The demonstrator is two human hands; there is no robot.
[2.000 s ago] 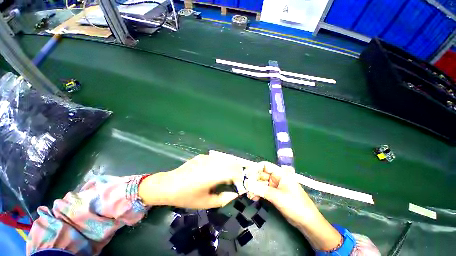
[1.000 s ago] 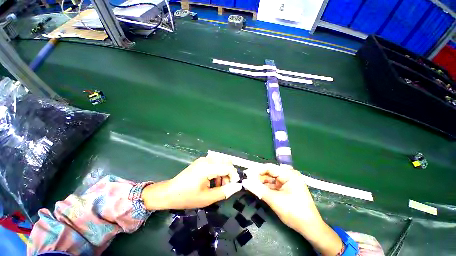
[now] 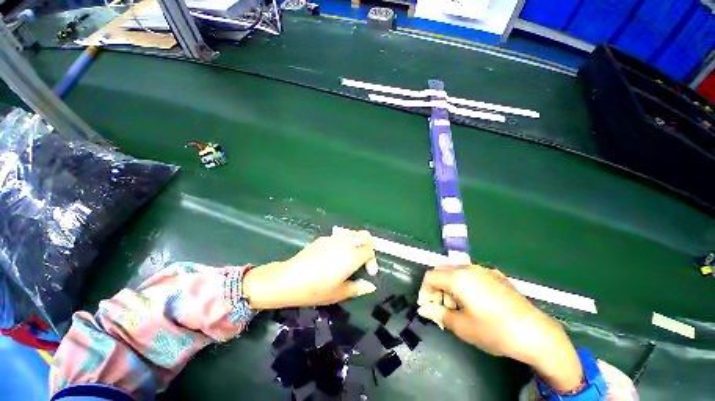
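Black square adhesive pads [image 3: 317, 352] lie in a loose pile on the dark green near ledge, between my forearms. My left hand [image 3: 317, 270] is above and left of the pile, thumb and fingertips apart, with nothing visible between them. My right hand [image 3: 490, 309] is at the pile's right edge, fingers curled. Something dark shows at its fingertips; I cannot tell if it is held or lies beneath. A small circuit board [image 3: 210, 154] with red wires lies on the green conveyor belt [image 3: 313, 168] at left. Another board [image 3: 707, 264] is partly cut off at the right edge.
A purple-blue strip [image 3: 447, 168] lies across the belt, with white tape strips [image 3: 553, 294] along the edges. A shiny plastic bag [image 3: 70, 204] with dark contents is at left. A long black tray [image 3: 651, 117] stands far right. A metal post [image 3: 184, 27] rises at upper left.
My hands have come apart, the right moving right and down to the pile's edge. The boards have moved right along the belt.
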